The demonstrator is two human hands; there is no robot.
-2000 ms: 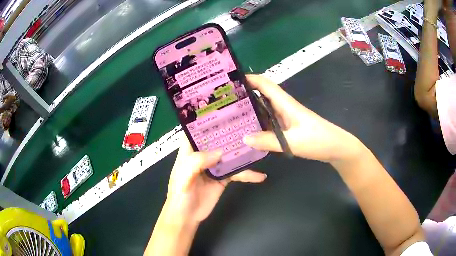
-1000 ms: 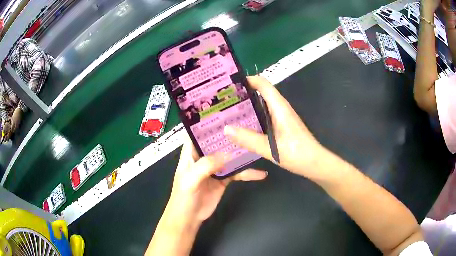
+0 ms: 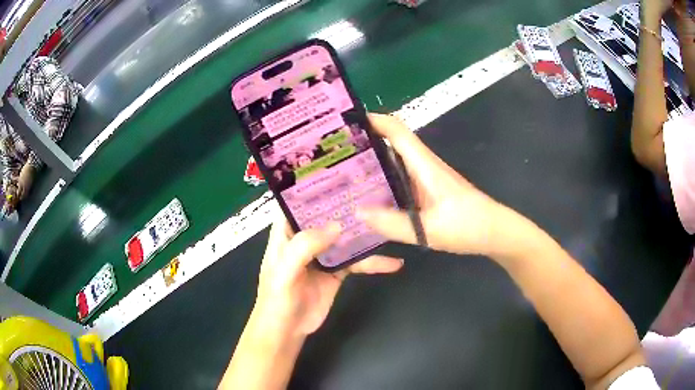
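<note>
A large black-framed smartphone (image 3: 309, 145) is held upright and slightly tilted, its pink chat screen with green bubbles and keyboard lit. My left hand (image 3: 301, 274) grips its lower left side and bottom, thumb over the keyboard. My right hand (image 3: 434, 198) is at its lower right edge, thumb blurred over the keyboard. Slim black ESD tweezers (image 3: 416, 206) are also held in my right hand, along the phone's right side. The phone partly hides a unit behind it; only its red end (image 3: 254, 172) shows.
The green conveyor belt (image 3: 206, 152) carries units (image 3: 158, 234) with red ends. A white rail (image 3: 228, 232) borders the dark bench (image 3: 457, 320). Two units (image 3: 596, 80) lie near a parts tray (image 3: 610, 46) and another person's arm (image 3: 650, 99). A yellow-blue fan (image 3: 46, 354) stands lower left.
The units on the belt have moved up and to the right, one now mostly behind the phone. My right thumb has shifted over the keyboard. The phone has shifted slightly.
</note>
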